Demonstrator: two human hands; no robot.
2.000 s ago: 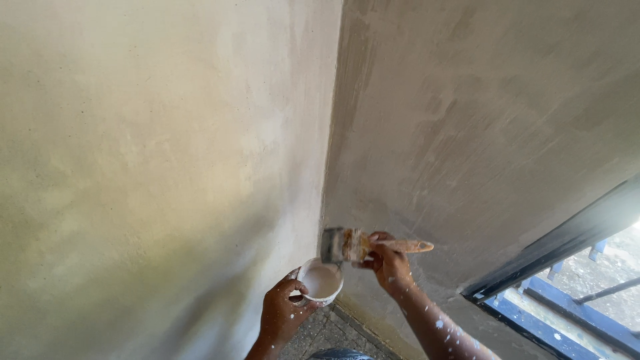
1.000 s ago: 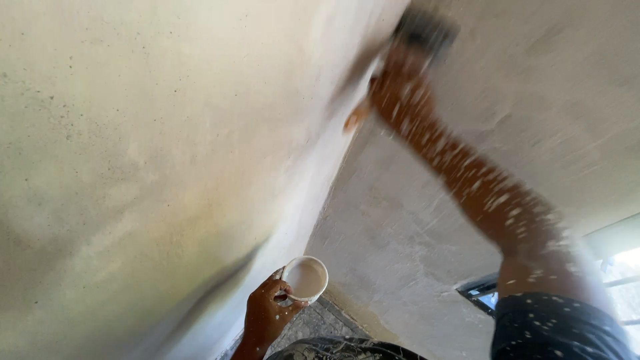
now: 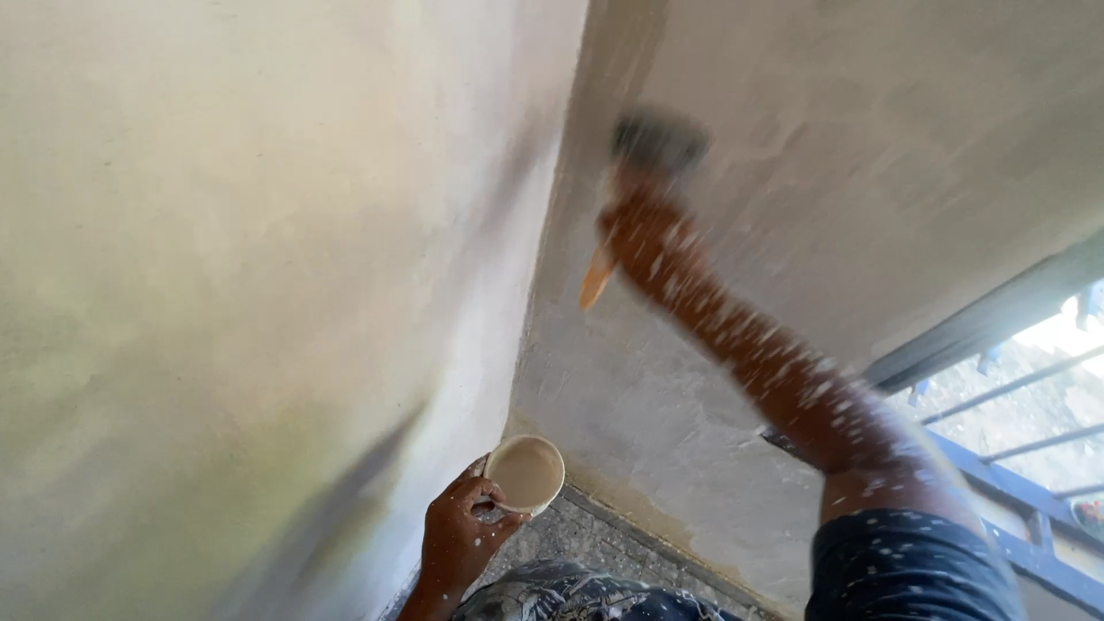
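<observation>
My left hand point(image 3: 466, 522) grips the rim of a small white cup point(image 3: 524, 473) of pale, milky paint, low in the view near the wall corner. Up at the right-hand wall point(image 3: 828, 190), my right hand point(image 3: 647, 228) is closed around the handle of a wide paintbrush point(image 3: 660, 140). Its dark bristles point up and lie over that wall, blurred by motion; whether they touch it I cannot tell. The brush's orange-brown handle end sticks out below the hand. White spatters cover my right forearm.
A pale, stained wall point(image 3: 259, 216) fills the left side and meets the right-hand wall at a corner. A blue metal window frame with bars point(image 3: 1009, 470) stands at the right. Below lies a grey speckled floor point(image 3: 595, 539).
My right hand has moved with the brush from beside the cup up onto the right-hand wall; since a second ago it sits lower in view. My left hand still holds the cup.
</observation>
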